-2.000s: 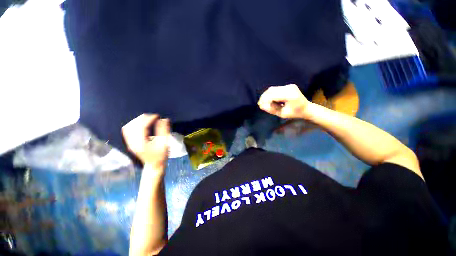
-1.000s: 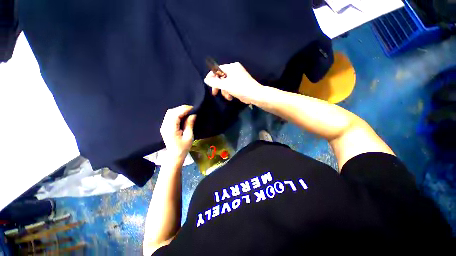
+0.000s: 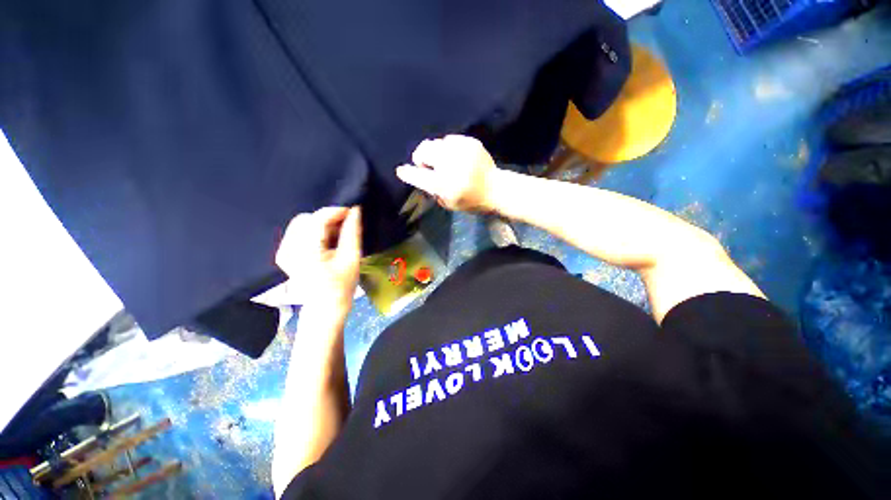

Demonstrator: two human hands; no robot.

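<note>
The dark navy coat (image 3: 195, 127) lies over the table with its hem hanging towards me. A straight vent or seam line runs down it to the hem. My left hand (image 3: 322, 252) pinches the coat's hem edge beside the lower end of this line. My right hand (image 3: 449, 174) is just right of the line, fingers curled. Small pointed blades, seemingly thread snips (image 3: 416, 204), stick out below it. Whether its fingertips also hold a thread is too fine to tell.
A round orange-yellow stool (image 3: 635, 112) stands right of the hem. A blue crate (image 3: 772, 21) is at the top right. A yellowish piece with red marks (image 3: 396, 278) lies below the hem. White plastic (image 3: 147, 356) and a wooden-slatted rack (image 3: 112, 454) are at lower left.
My hands have come from apart to the vent area; the left has taken hold of the hem edge. The tool in my right hand, pointing up a second ago, now points down. The view has shifted.
</note>
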